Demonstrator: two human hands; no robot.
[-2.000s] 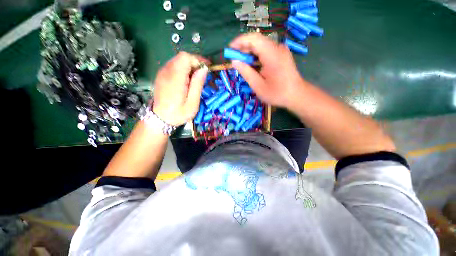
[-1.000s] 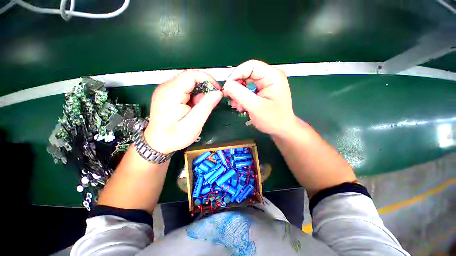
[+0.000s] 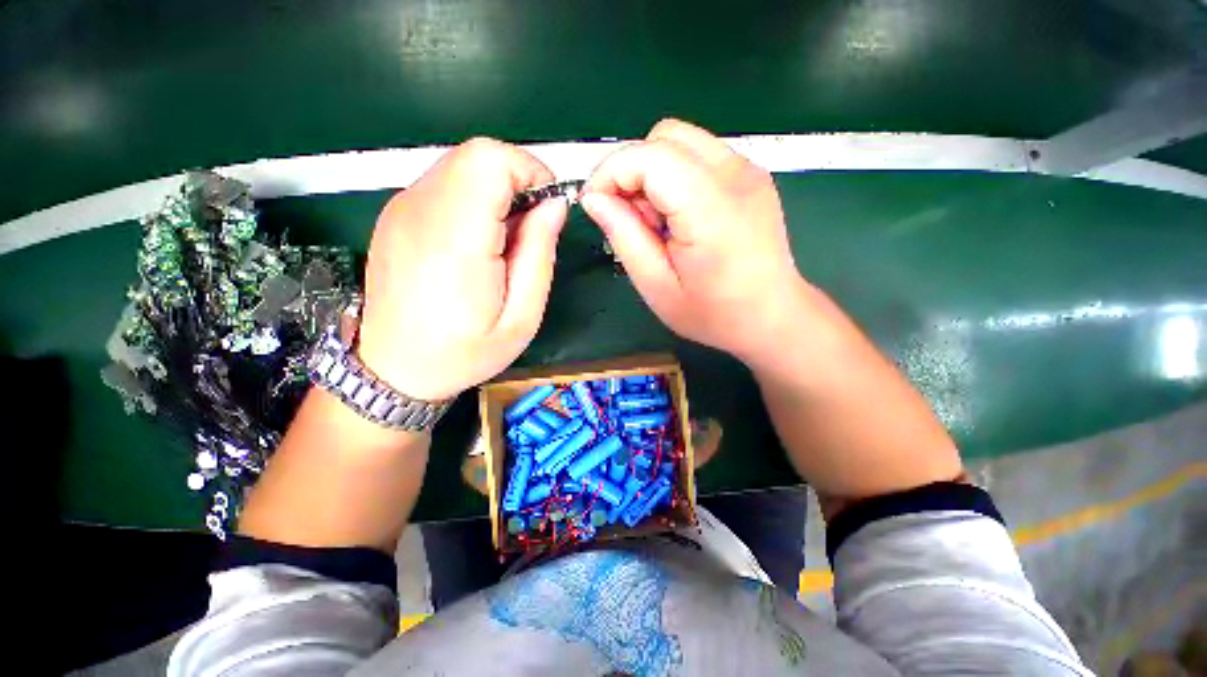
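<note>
My left hand [image 3: 457,265] pinches a small dark-edged circuit board [image 3: 540,197] between thumb and fingers, above the bench near the white strip. My right hand [image 3: 702,238] meets it fingertip to fingertip, and pinches a tiny pale piece, perhaps a lead connector [image 3: 575,192], at the board's right end. Small bits show under my right fingers; what else the right palm holds is hidden. The open tan battery box [image 3: 491,456] is below my hands, before my body, with many blue batteries [image 3: 604,459] and red leads in it.
A tangled heap of circuit boards with dark wires [image 3: 219,311] lies on the green bench [image 3: 847,251] at left, beside my left forearm. Small white round pieces [image 3: 203,471] lie at its near edge. Yellowish tabs [image 3: 708,440] stick out beside the box. A white strip [image 3: 900,154] crosses behind my hands.
My right hand held a blue battery over the box two seconds ago; both hands then moved beyond the box and met. Since one second ago the board shows more edge-on and the hands have shifted slightly.
</note>
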